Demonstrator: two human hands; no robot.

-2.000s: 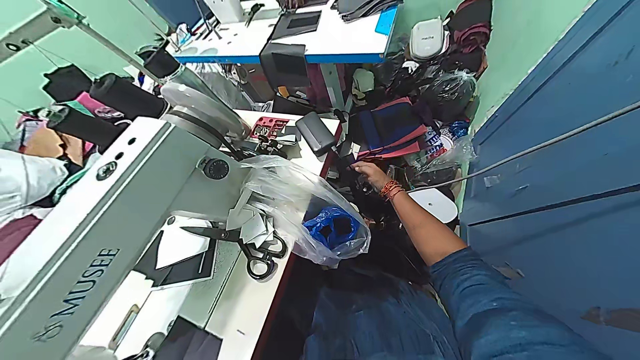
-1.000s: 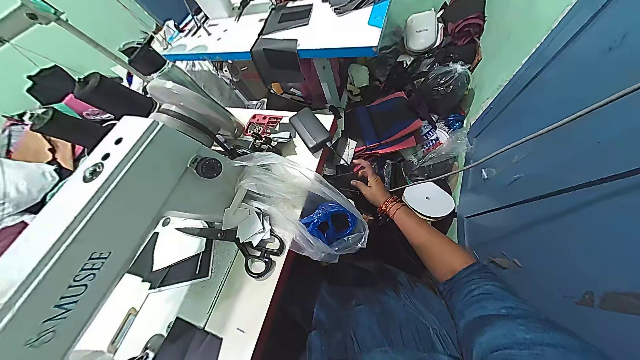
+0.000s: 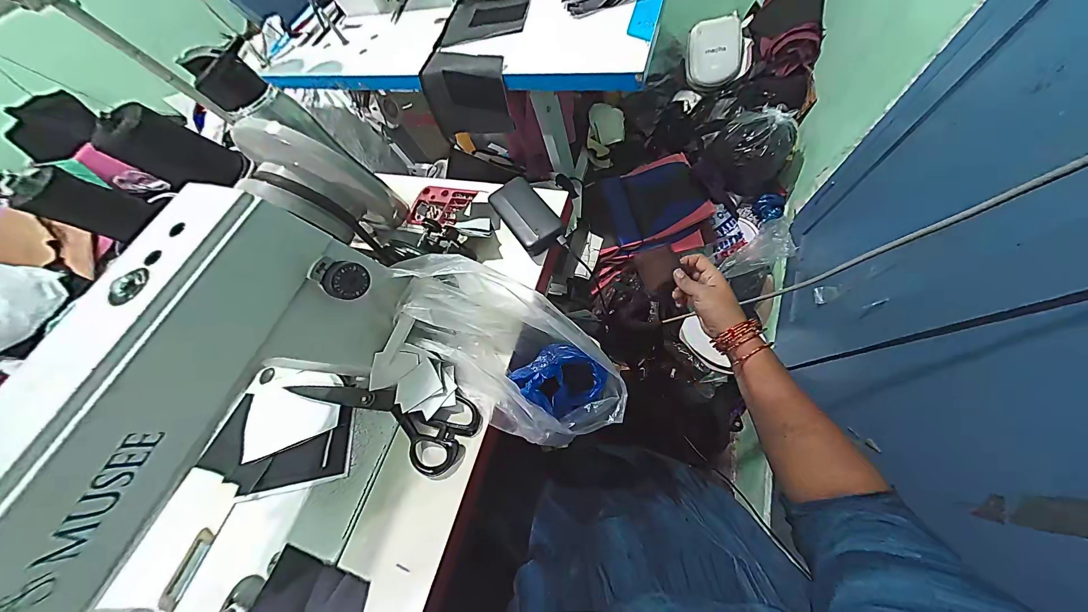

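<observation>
My right hand (image 3: 710,293), with red and orange bangles on its wrist, is at the right of the sewing table. Its fingertips are pinched at the edge of a small dark brown flat piece (image 3: 657,269), whose material is unclear. Below the hand lies a round white lid or disc (image 3: 707,344), partly hidden by the wrist. My left hand is out of view. Black-handled scissors (image 3: 433,429) rest on the table beside small grey-white pieces (image 3: 418,378). A clear plastic bag with a blue plastic bag (image 3: 557,378) in it hangs over the table edge.
A sewing machine (image 3: 195,340) fills the left. A dark adapter-like box (image 3: 527,214) and a red tray (image 3: 440,206) sit on the table's far end. Beyond stands a blue-edged table (image 3: 586,51). Folded cloth (image 3: 654,204) and bags are heaped near the blue door (image 3: 935,255).
My right hand, earlier lower beside dark things and then with spread fingers, now has its fingertips together at the brown piece. The scissors and the plastic bag have stayed in place.
</observation>
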